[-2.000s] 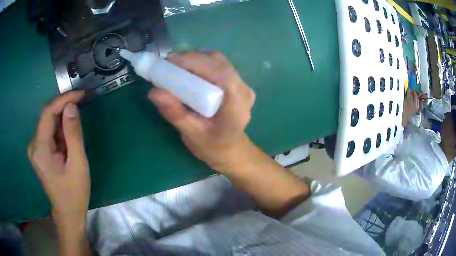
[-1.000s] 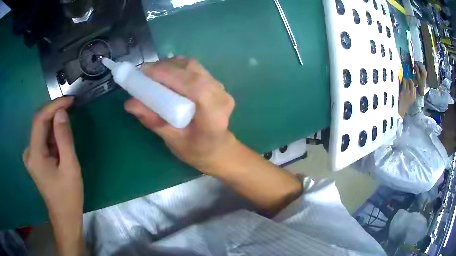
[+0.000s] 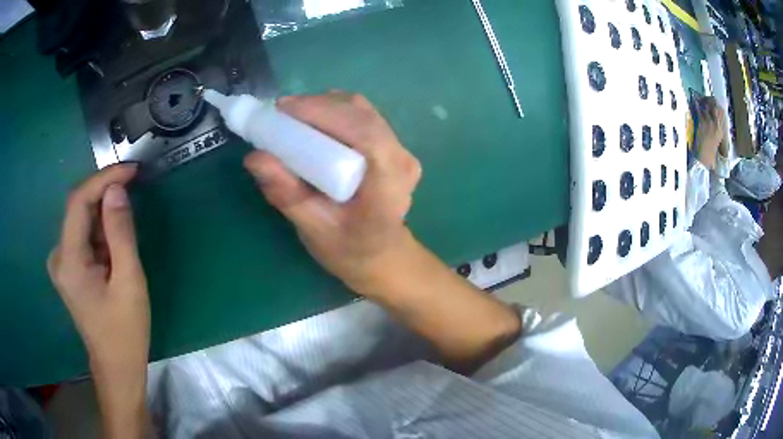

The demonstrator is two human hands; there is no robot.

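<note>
A round dark component (image 3: 176, 101) sits in the circular nest of the dark assembly jig (image 3: 154, 152) at the upper left. My right hand (image 3: 352, 184) holds a translucent white squeeze bottle (image 3: 296, 147), tilted, with its narrow nozzle at the right rim of the component. Whether the tip touches it, and any liquid, cannot be made out. My left hand (image 3: 103, 249) is at the jig's lower left corner, its index fingertip at the edge. The fingers are curled, with no object visible in them.
A thin silver rod (image 3: 500, 60) lies on the green mat (image 3: 412, 197). A white tray (image 3: 581, 214) with rows of dark discs stands at the right. A clear bag (image 3: 318, 10) lies behind the jig. A lower tray (image 3: 502, 264) shows below the bench edge. Another person (image 3: 708, 257) works at far right.
The bottle's nozzle has moved around the component, from its inner part to the right rim. My left hand stays at the jig's corner. The camera view has shifted slightly.
</note>
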